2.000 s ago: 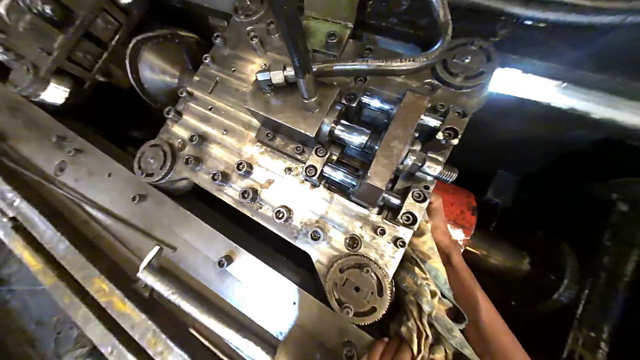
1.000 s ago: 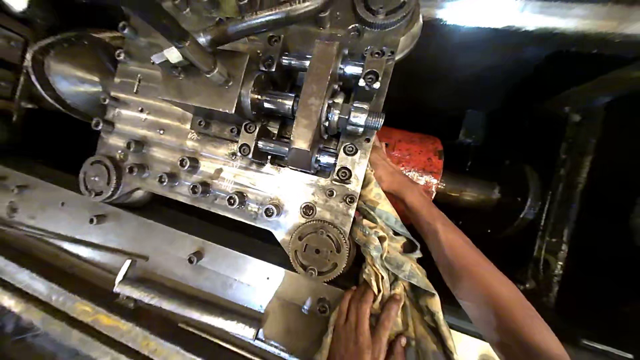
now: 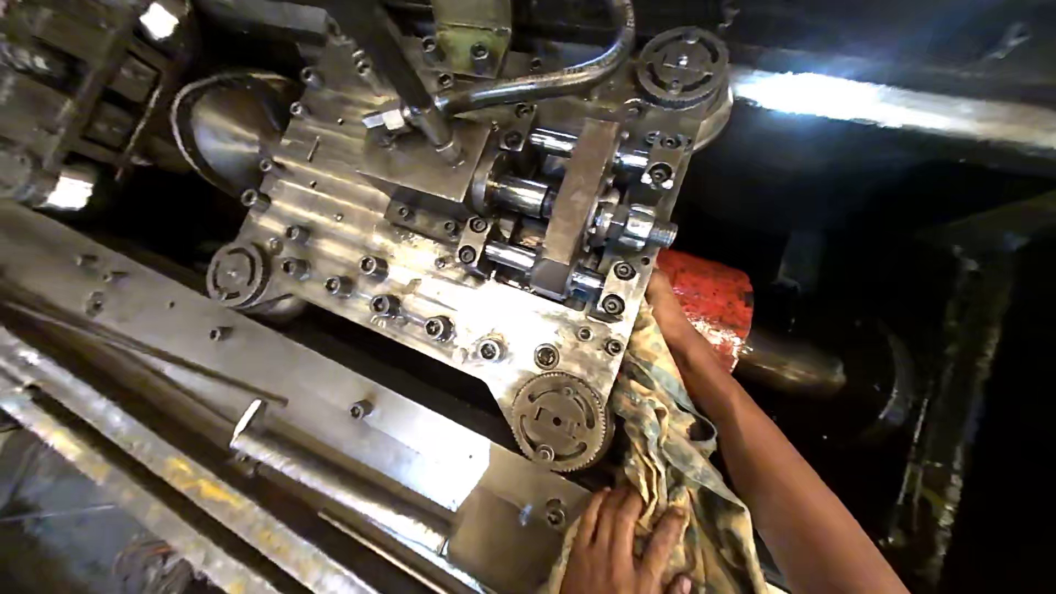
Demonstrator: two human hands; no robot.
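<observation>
My left hand [image 3: 623, 544] is at the bottom, its bent fingers on a stained, patterned cloth [image 3: 664, 437] bunched over the end of a metal beam. From the lower right my right arm reaches up along the cloth. My right hand [image 3: 662, 307] is at the right edge of a bolted metal plate assembly [image 3: 487, 309], its fingers hidden behind that edge. Just right of it is a red cylinder [image 3: 714, 297]. A round toothed disc [image 3: 559, 421] sits at the plate's lower corner, above my left hand. Chromed rods [image 3: 520, 195] pass by a steel crossbar [image 3: 577, 198].
A long bolted steel beam [image 3: 289, 388] runs diagonally below the plate, with a metal bar [image 3: 330, 478] and yellow-marked rails [image 3: 190, 487] beside it. A hydraulic hose [image 3: 536, 89] curves over the top. A shaft [image 3: 792, 363] extends right of the red cylinder.
More of my left hand shows on the cloth than two seconds ago, when only its fingertips were at the bottom edge. My right hand stays by the plate's edge. The view has shifted.
</observation>
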